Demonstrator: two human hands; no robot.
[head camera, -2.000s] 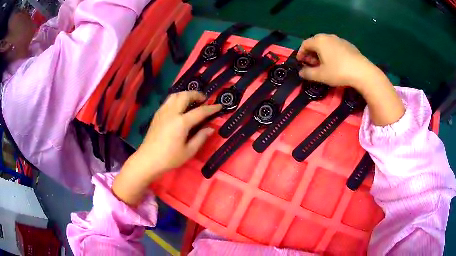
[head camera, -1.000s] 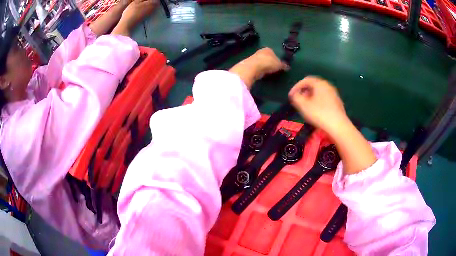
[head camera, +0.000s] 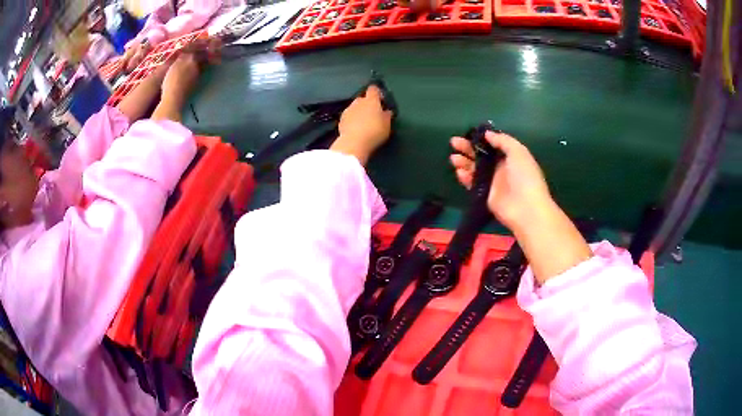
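Note:
My left hand (head camera: 364, 123) is stretched out over the green surface, its fingers curled on a black smartwatch (head camera: 388, 98) in a small pile; part of the grip is hidden. My right hand (head camera: 518, 177) holds another smartwatch (head camera: 482, 144) upright above the far edge of the red tray (head camera: 468, 357). Its strap hangs down in front of the palm. Several smartwatches lie slantwise in the tray, backs up, such as one (head camera: 438, 275) near the middle and one (head camera: 500, 278) to its right. My left sleeve hides the tray's left part.
Stacked red trays (head camera: 183, 260) with black straps over their edges stand at left, beside a person in a pink striped smock (head camera: 89, 268). Line trays (head camera: 390, 31) run along the far side. A grey post (head camera: 696, 154) stands at right. Small white scraps (head camera: 274, 135) lie on the green surface (head camera: 439, 89).
The view has tilted towards the far side. My left hand has gone from the tray to the pile on the green surface. The lone watch there is gone, and my right hand now holds a watch.

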